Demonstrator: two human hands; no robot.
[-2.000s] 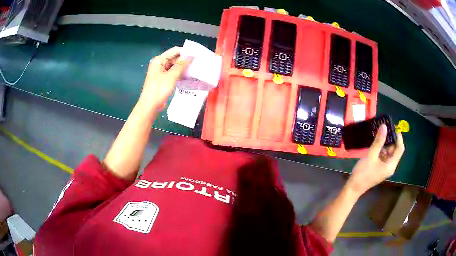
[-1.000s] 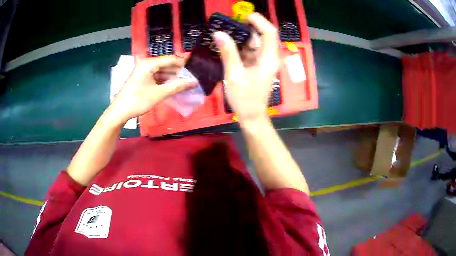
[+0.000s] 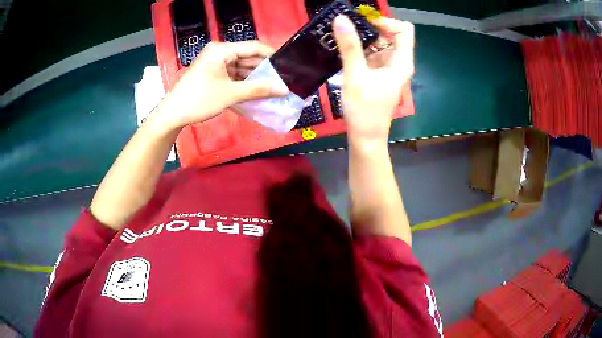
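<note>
My right hand (image 3: 373, 86) holds a black keypad phone (image 3: 315, 53) by its keypad end, tilted, with a yellow tab (image 3: 367, 11) at that end. My left hand (image 3: 214, 86) holds a translucent whitish sleeve (image 3: 277, 111). The phone's screen end is at the sleeve's mouth; how far it is inside I cannot tell. Both are above the red-orange tray (image 3: 211, 143), which holds several bare black phones (image 3: 235, 30). My hands hide part of the tray. White empty sleeves (image 3: 150, 94) lie at the tray's left side.
The tray rests on a green bench top (image 3: 462, 82). Stacked red-orange trays (image 3: 564, 86) stand at the far right, with more red-orange trays (image 3: 528, 300) low at the lower right. An open cardboard box (image 3: 511, 165) is on the grey floor beyond the bench edge.
My right hand has brought the phone from the tray's right end to my left hand. My left hand has carried a sleeve over the tray. The view has shifted.
</note>
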